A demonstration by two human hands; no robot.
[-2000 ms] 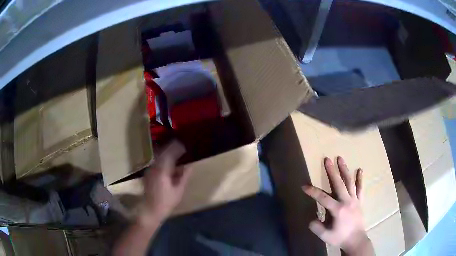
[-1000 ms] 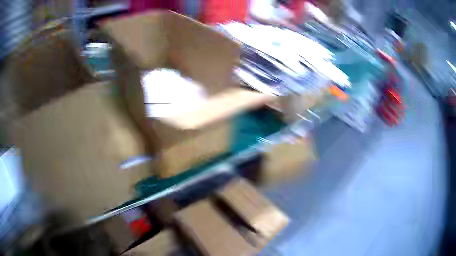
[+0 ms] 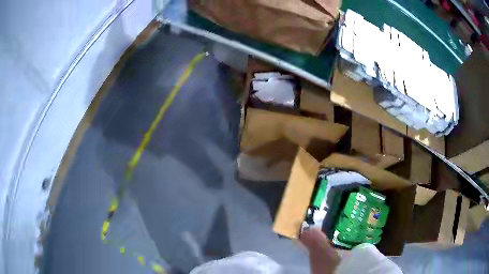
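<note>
An open cardboard carton stands on the floor at the lower right. In it are green packets or boxes with white edges, and pale wrapping beside them. One hand shows at the carton's near edge, partly cut off and blurred; I cannot tell for certain which hand it is or whether it holds anything. White sleeve or clothing shows at the bottom edge on both sides of it. My other hand is not in view.
A green-matted bench crosses the top right, bearing a brown paper parcel and a long white stack. Another open carton and several more cartons stand under it. A yellow line marks the grey floor; a pale wall is at left.
The view has swung from cartons with red boxes, past the bench, to the floor and bench end. The two hands seen on the cartons earlier are no longer there; one hand shows at another carton.
</note>
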